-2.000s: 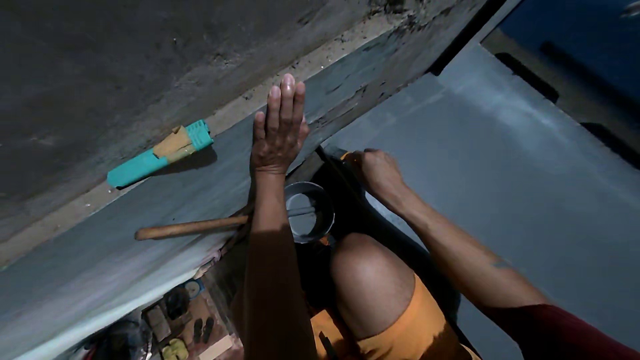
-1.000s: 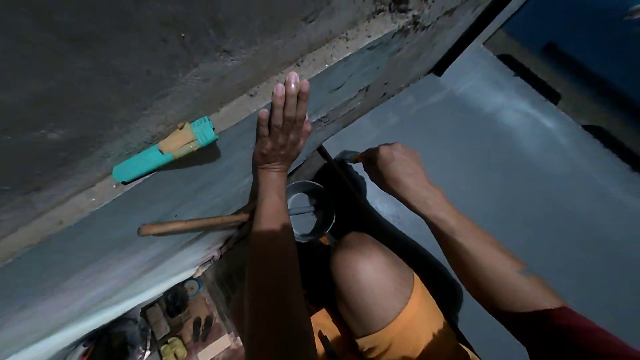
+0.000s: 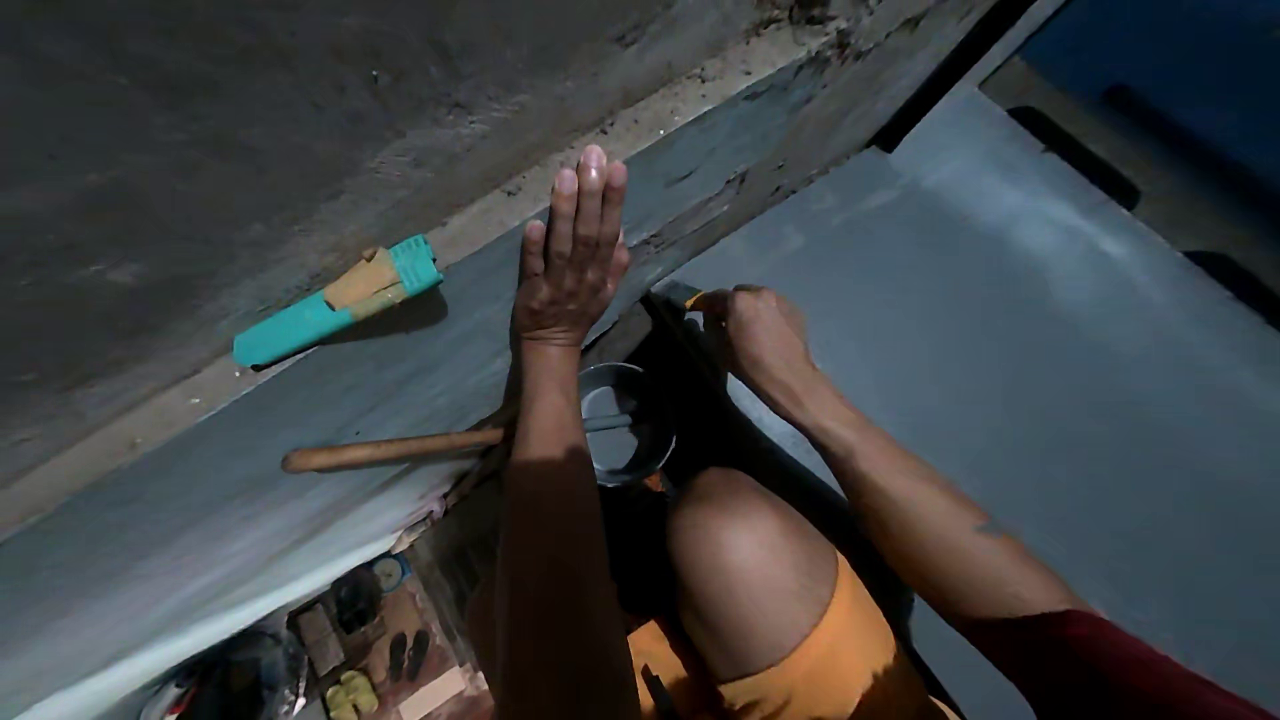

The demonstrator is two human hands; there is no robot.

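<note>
My left hand [image 3: 575, 255] lies flat against the grey-painted wall ledge [image 3: 450, 345], fingers extended, holding nothing. On the right, my right hand [image 3: 755, 330] is closed on a small tool with an orange-yellow part; most of the tool is hidden, and its end is at the lower edge of the grey-painted wall [image 3: 1000, 330]. Below my left hand is a round container [image 3: 660, 465] of grey paint, with a wooden stick [image 3: 390, 450] lying across it, passing behind my left forearm. A teal object wrapped in tan tape [image 3: 295, 332] rests on the ledge's upper edge.
My bare knee [image 3: 750, 570] and orange shorts are below the container. Far down at the lower left are a floor with a pair of dark slippers [image 3: 408, 655], yellow-green footwear [image 3: 350, 695], blocks and a plastic bag. A blue area [image 3: 1180, 90] shows at the upper right.
My right hand moved away from the corner to the right, then slightly back up toward it. My left hand stays on the ledge.
</note>
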